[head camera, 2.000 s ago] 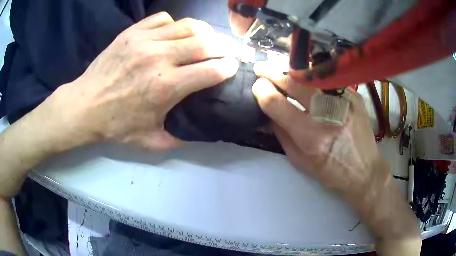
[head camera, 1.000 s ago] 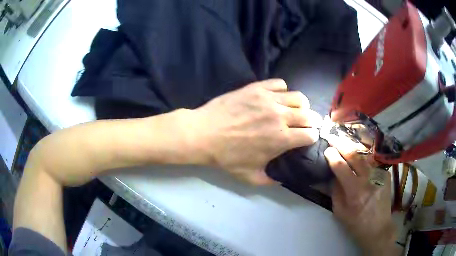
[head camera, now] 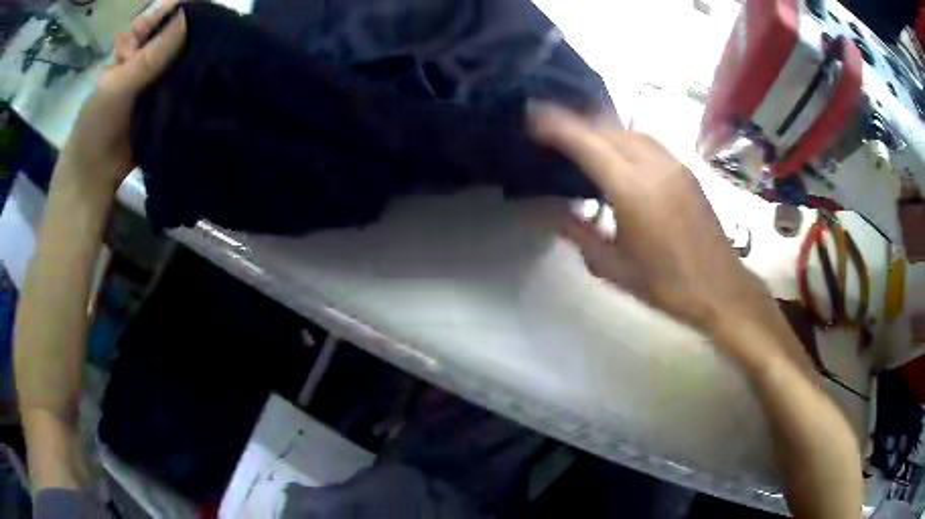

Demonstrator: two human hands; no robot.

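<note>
A large dark garment [head camera: 335, 132] is spread and bunched over the left and middle of the white machine table. My left hand [head camera: 147, 56] grips its far left end near the top left of the picture. My right hand [head camera: 649, 213] is at the garment's right end, blurred, with the fingers apart and the index fingertip against the cloth. Whether it pinches any cloth is hidden by blur. The red and white sewing machine head [head camera: 776, 86] stands right of the garment, with no cloth under its needle area.
Scissors with red and orange-yellow handles [head camera: 834, 274] lie right of my right hand. A printed ruler edge [head camera: 406, 352] runs along the table's near rim. White paper with dark marks [head camera: 289, 456] is below the table. A black stringy bundle [head camera: 898, 416] is at the far right.
The cloth has come away from the machine's needle area and moved left. My left hand has moved to the far upper left with the cloth. My right hand has left the needle area.
</note>
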